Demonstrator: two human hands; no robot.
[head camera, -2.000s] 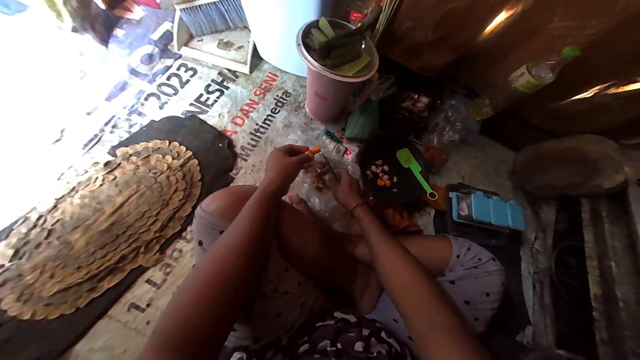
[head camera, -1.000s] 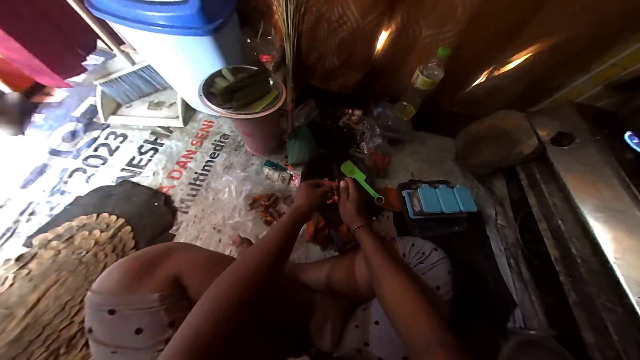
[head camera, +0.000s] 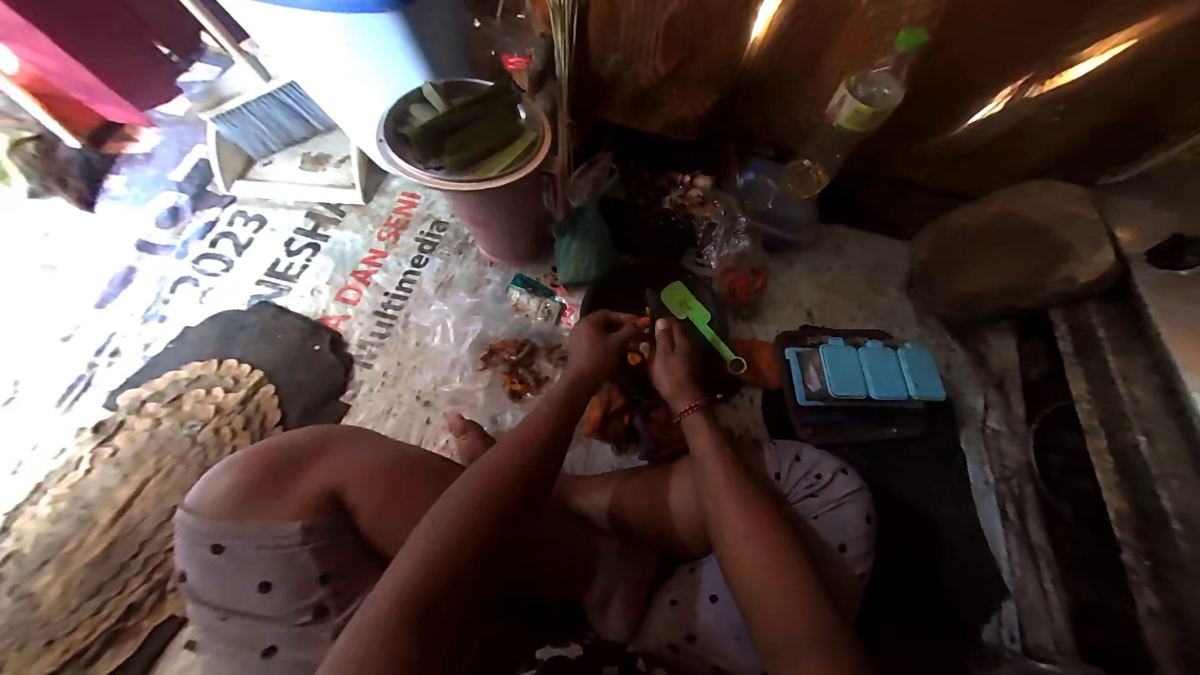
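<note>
My left hand (head camera: 603, 347) is over the left side of a dark round pan or bowl (head camera: 717, 375), its fingers around a small orange piece (head camera: 641, 322). My right hand (head camera: 673, 361), with a beaded bracelet at the wrist, is close beside it above the same vessel. Whether it grips anything is hidden by its fingers. A bright green plastic spatula or spoon (head camera: 698, 319) lies across the vessel, right of my hands. Orange-brown peelings or scraps (head camera: 520, 366) lie on clear plastic to the left, and more orange-brown material (head camera: 623, 420) sits below my hands.
A blue-lidded container box (head camera: 862, 370) stands at right. Beyond are a pink bucket (head camera: 506, 211) holding green leaves or stalks, a green bag (head camera: 583, 246), a plastic bottle (head camera: 858, 108) and a flat stone (head camera: 1012, 248). At left are a dustpan (head camera: 291, 178) and a woven round mat (head camera: 141, 487).
My hands have moved from over the plastic with scraps to over the dark vessel. The knife-like tool seen between them two seconds ago is no longer visible. The view has shifted.
</note>
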